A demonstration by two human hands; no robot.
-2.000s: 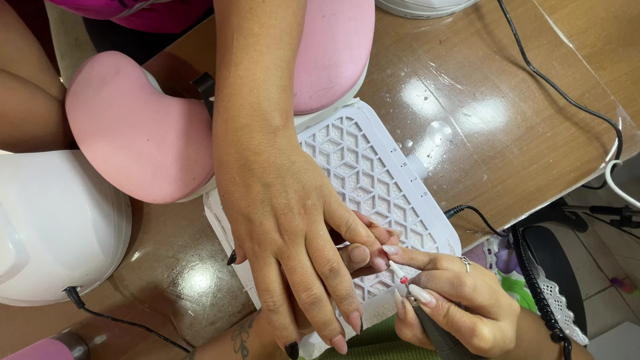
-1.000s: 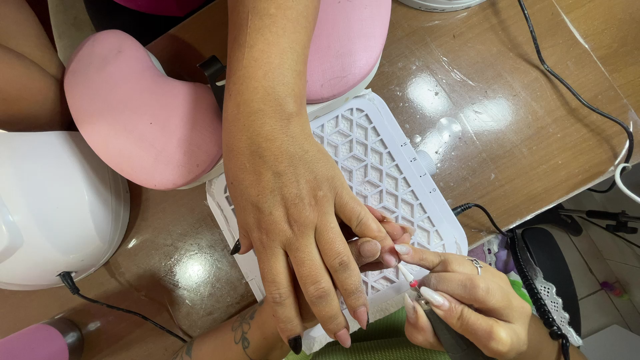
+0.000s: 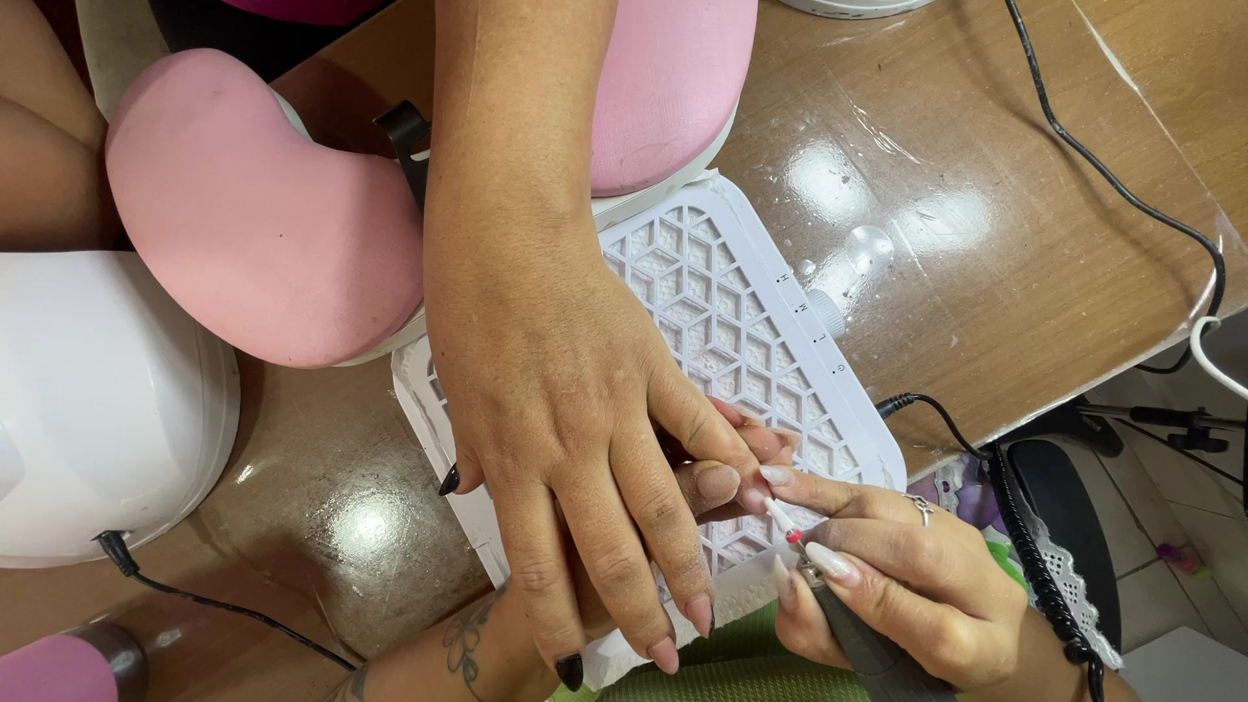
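Observation:
Another person's hand [image 3: 565, 380] reaches in from the top, palm down, with some nails black and others bare or pale. My left hand [image 3: 711, 484] is mostly hidden beneath it; its thumb and fingertips hold that person's little finger. In my right hand [image 3: 907, 575] is a dark electric nail drill handpiece [image 3: 868, 634]. Its white bit [image 3: 780, 516], with a red band, points at the tip of the little finger; whether it touches the nail is unclear. My right index fingertip rests against that finger. Under the hands lies a white nail dust collector [image 3: 858, 429] with a patterned grille.
Two pink-topped, white-based devices [image 3: 263, 214] [image 3: 668, 88] stand beyond the dust collector. A white domed device [image 3: 97, 390] is at the left, a pink cylindrical object [image 3: 68, 673] below it. Black cables [image 3: 1102, 161] cross the plastic-covered wooden table [image 3: 1014, 283]. Green fabric [image 3: 751, 658] lies below.
The drill's white bit, hard to make out beside the finger a second ago, now shows at the little fingertip. My left hand keeps its hold. The view has shifted slightly.

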